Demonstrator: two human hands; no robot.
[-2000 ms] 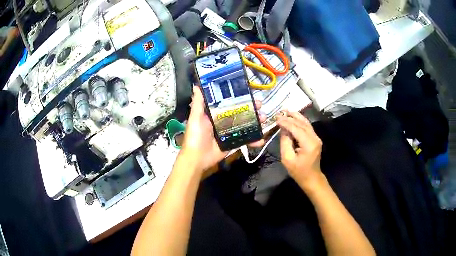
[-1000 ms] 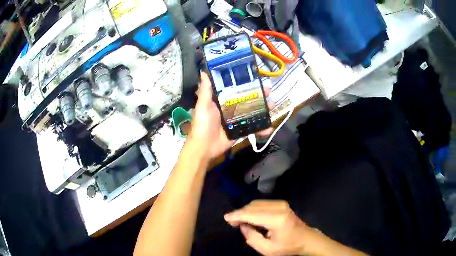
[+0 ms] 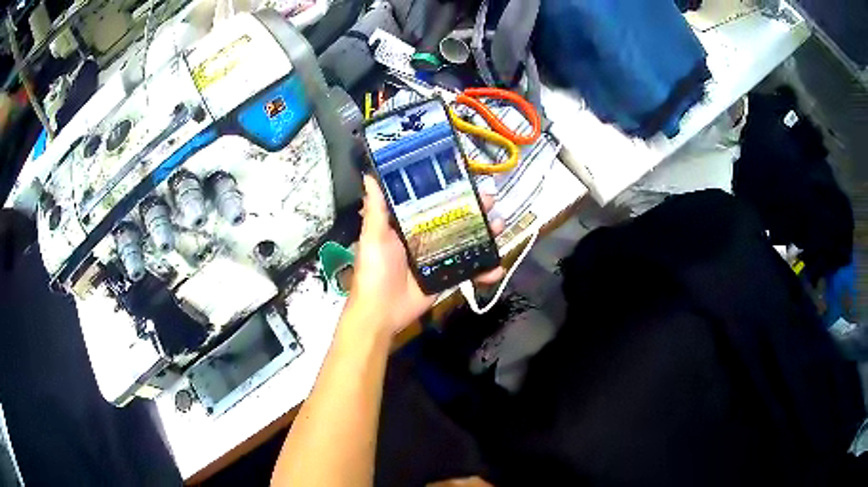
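My left hand (image 3: 385,262) holds a black smartphone (image 3: 430,195) upright over the table's edge, its bright screen facing me. The thumb lies along the phone's left side and fingertips show at its right side. A white charging cable (image 3: 497,293) hangs from the phone's bottom end. My right hand (image 3: 461,482) is almost out of the picture; only a small part shows at the bottom edge, and its fingers cannot be made out.
The off-white overlock machine (image 3: 295,176) stands at left, with a green item (image 3: 335,266) beside it. Orange and yellow scissors handles (image 3: 506,116) lie behind the phone on striped cloth. Folded blue denim (image 3: 623,62) is at the upper right. Black fabric (image 3: 666,342) covers the lap.
My right hand has moved from beside the phone down over the lap to the bottom edge of the picture. My left hand still holds the phone. The view has shifted slightly.
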